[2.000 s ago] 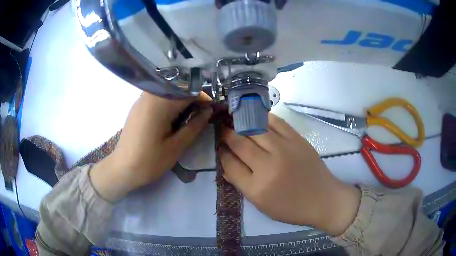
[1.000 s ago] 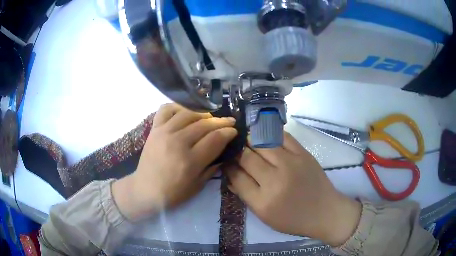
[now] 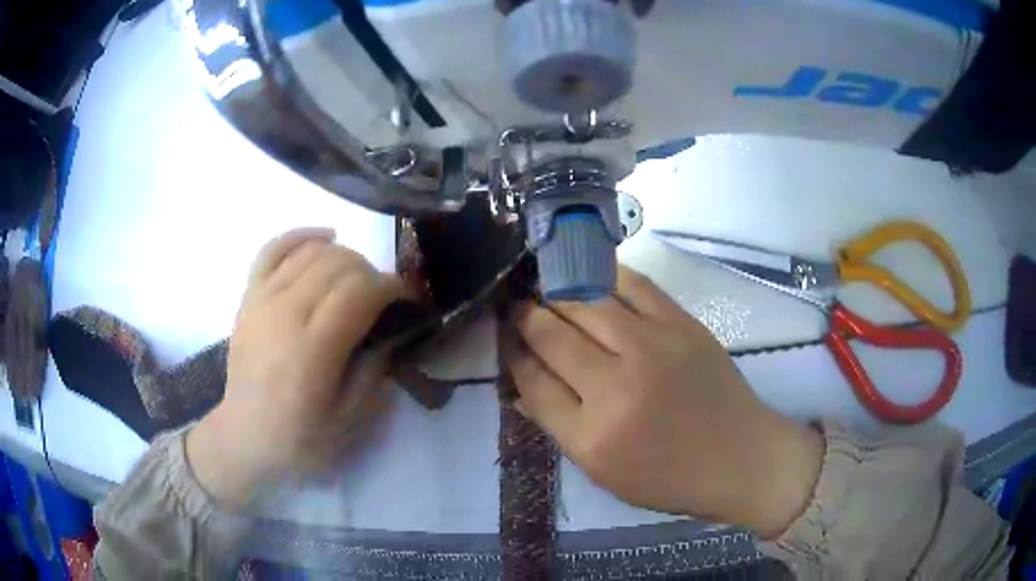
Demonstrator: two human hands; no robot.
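The wide band (image 3: 464, 255) lies under the sewing machine's needle area, black face up, and curves left into my left hand (image 3: 307, 352). My left hand is slightly blurred and grips the band's edge. The band's tweed end (image 3: 182, 380) lies on the table beyond that hand, at the left. My right hand (image 3: 648, 397) is beside the needle area, fingertips pressed on the narrow tweed strip (image 3: 527, 477), which runs straight down to the table's front edge. The presser foot is mostly hidden behind the grey-blue tension dial (image 3: 576, 255) and machine parts.
The white machine head (image 3: 727, 85) spans the top. Scissors with a yellow and a red handle (image 3: 892, 369) lie right of my right hand. A dark red object (image 3: 1021, 320) is at the far right. Brown pieces (image 3: 25, 306) are at the far left. The front edge has ruler markings (image 3: 636, 558).
My left hand has moved left and away from the needle, drawing the band's edge with it and exposing its black face. My right hand stays near the needle. The camera view has shifted slightly.
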